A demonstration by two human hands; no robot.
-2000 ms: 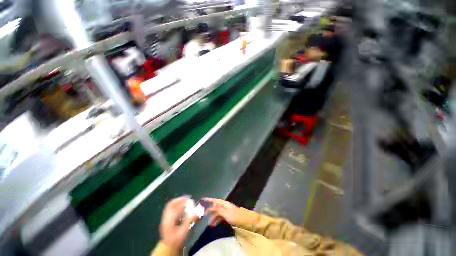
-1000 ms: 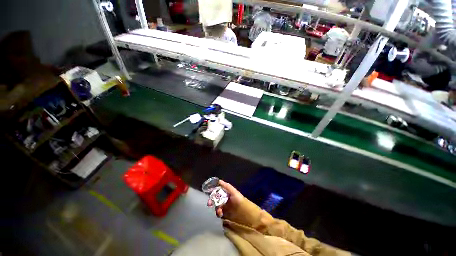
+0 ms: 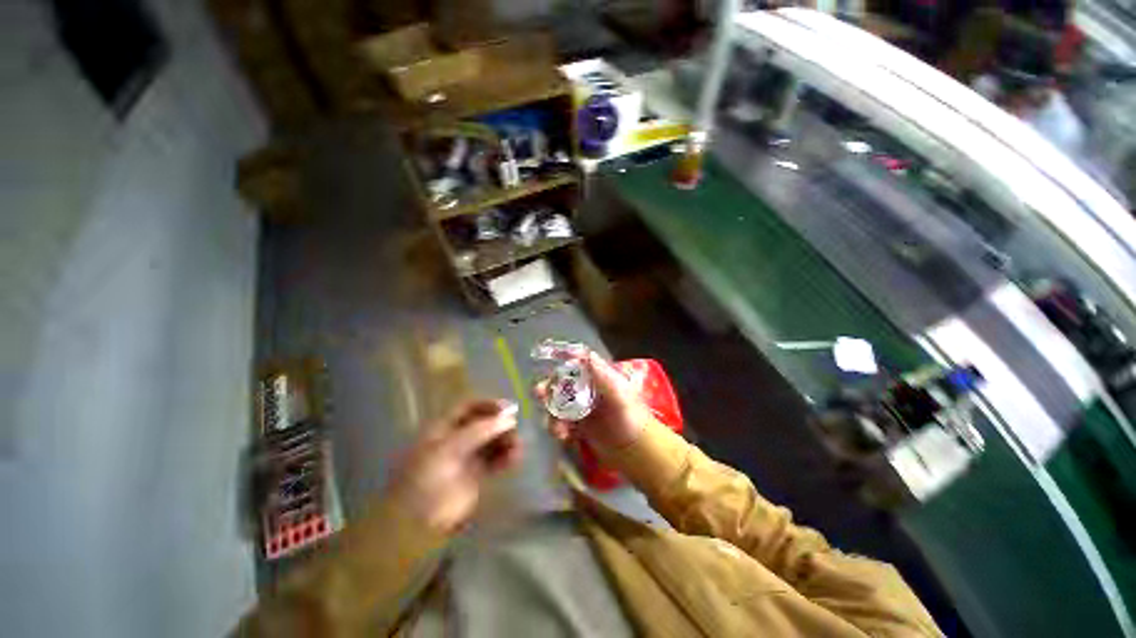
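My right hand (image 3: 604, 405) holds a small round clear container (image 3: 571, 389) with small bits inside; a clear lid-like part (image 3: 558, 352) stands up at its far edge. My left hand (image 3: 455, 464) is blurred, to the left of the container and apart from it. Its thumb and finger pinch a small white piece (image 3: 508, 416). What the piece is cannot be told.
A red stool (image 3: 650, 393) stands partly behind my right hand. A shelf rack (image 3: 505, 193) with mixed items stands ahead. A green bench (image 3: 735, 256) runs along the right, with a cluster of small parts (image 3: 916, 418) on it. A tray with red ends (image 3: 297, 492) lies on the floor left.
The view has turned left toward the shelf rack and wall. My left hand has come into view with a small white piece. My right hand still holds the clear container.
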